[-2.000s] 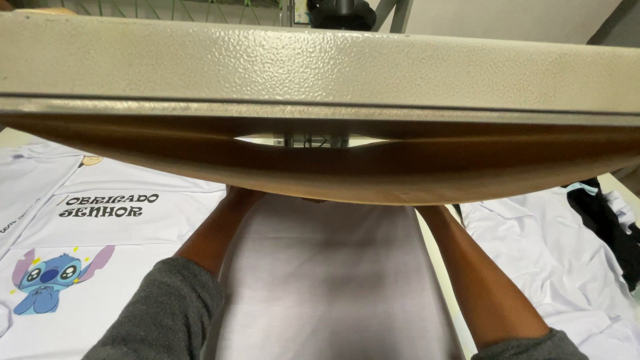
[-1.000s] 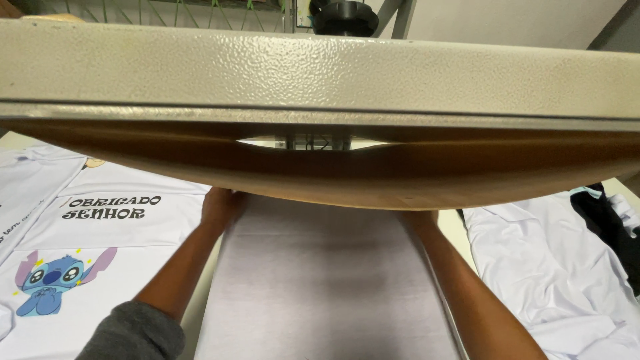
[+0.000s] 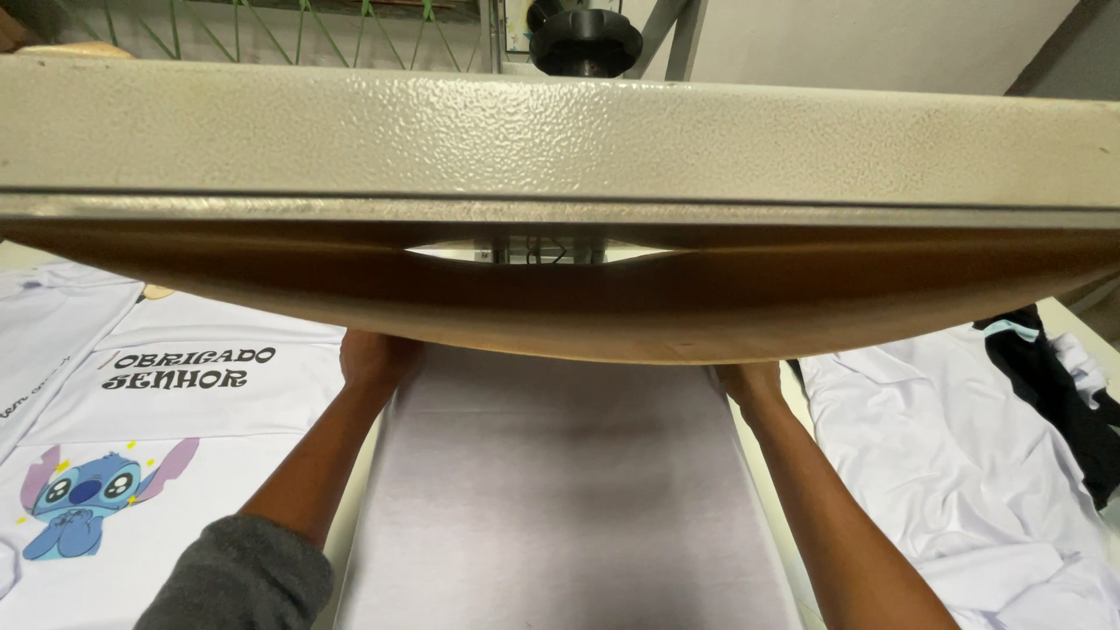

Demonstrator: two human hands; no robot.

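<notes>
White fabric (image 3: 560, 490) lies over the lower platen of a heat press, and its far part runs beneath the raised upper platen (image 3: 560, 140). A brown sheet (image 3: 700, 337) hangs in a curve under that platen. My left hand (image 3: 376, 359) is at the left edge of the fabric, its fingers mostly hidden by the sheet and the fabric. At the right edge is my right hand (image 3: 744, 381), with its fingertips also hidden under the sheet. Whether either hand grips the fabric cannot be seen.
White shirts with black lettering and a blue cartoon print (image 3: 83, 503) lie on the left. On the right is a rumpled white garment (image 3: 945, 455) beside black cloth (image 3: 1050, 394). A black knob (image 3: 586, 42) stands behind the upper platen, near a green wire rack (image 3: 332, 35).
Both forearms now show more bare skin, and more of each hand is visible at the sheet's lower edge. The white fabric spreads wider between them than two seconds ago.
</notes>
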